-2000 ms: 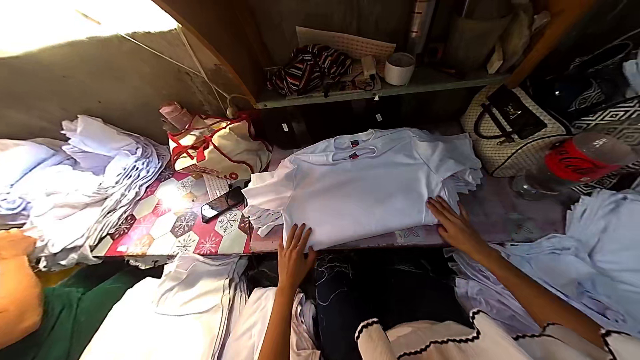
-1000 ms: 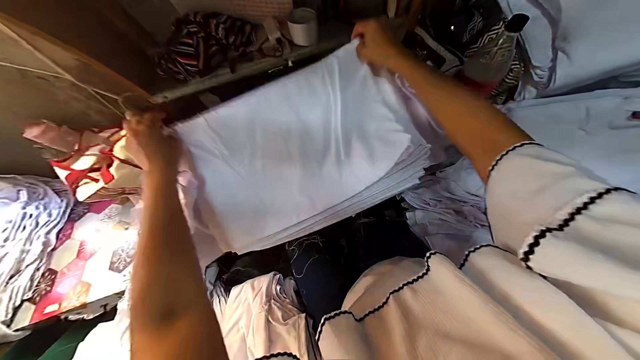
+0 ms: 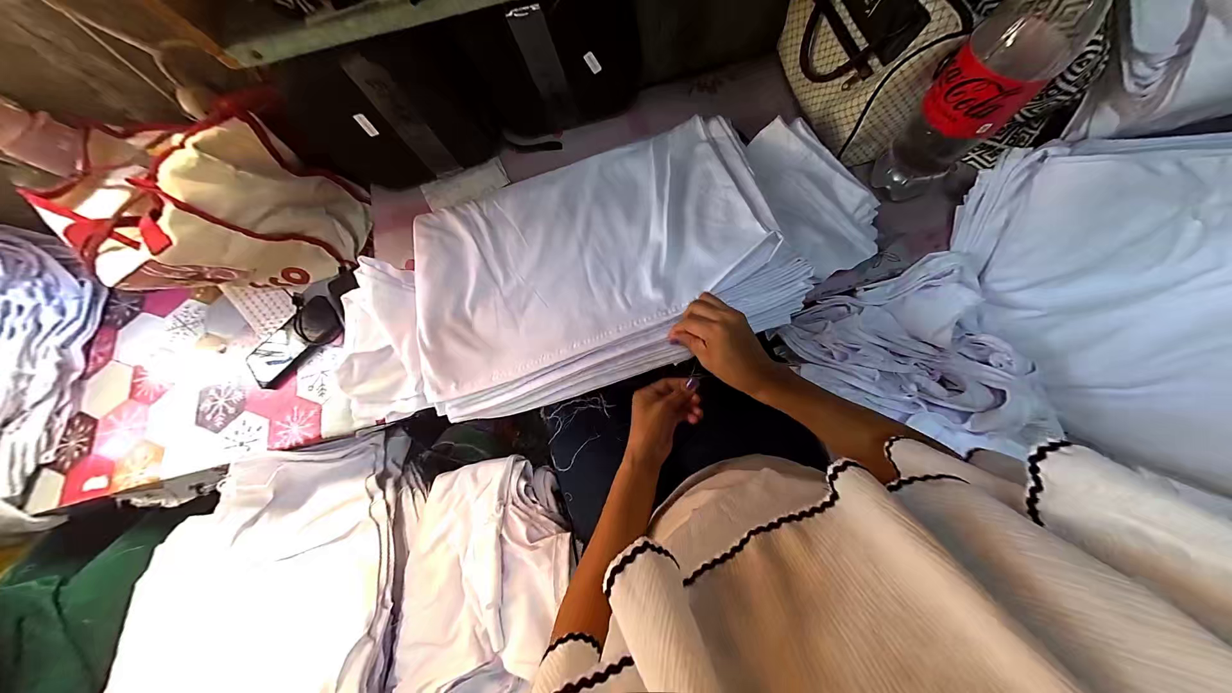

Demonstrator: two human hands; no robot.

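Note:
A stack of white T-shirts [image 3: 577, 260] lies on the table, its hem edges toward me, with sleeves showing at both sides. My right hand [image 3: 722, 337] pinches the hem at the near right corner of the stack. Just below it, off the table's front edge, my left hand [image 3: 664, 409] has thumb and fingers together at a small thing with a purplish tip [image 3: 692, 383], too small to name. A thin dark line, perhaps thread, runs between the two hands.
Left of the stack are a phone [image 3: 279, 354] and a cloth bag with red trim [image 3: 260, 188]. Behind right stand a woven handbag [image 3: 876, 77] and a Coca-Cola bottle [image 3: 972, 96]. White garments [image 3: 1136, 279] are piled at right, more [image 3: 260, 568] at front left.
The shirt stack, lying with necklines away from me two seconds ago, was lifted at its far edge by both hands one second ago. Now it lies flat, with both hands at its near right corner.

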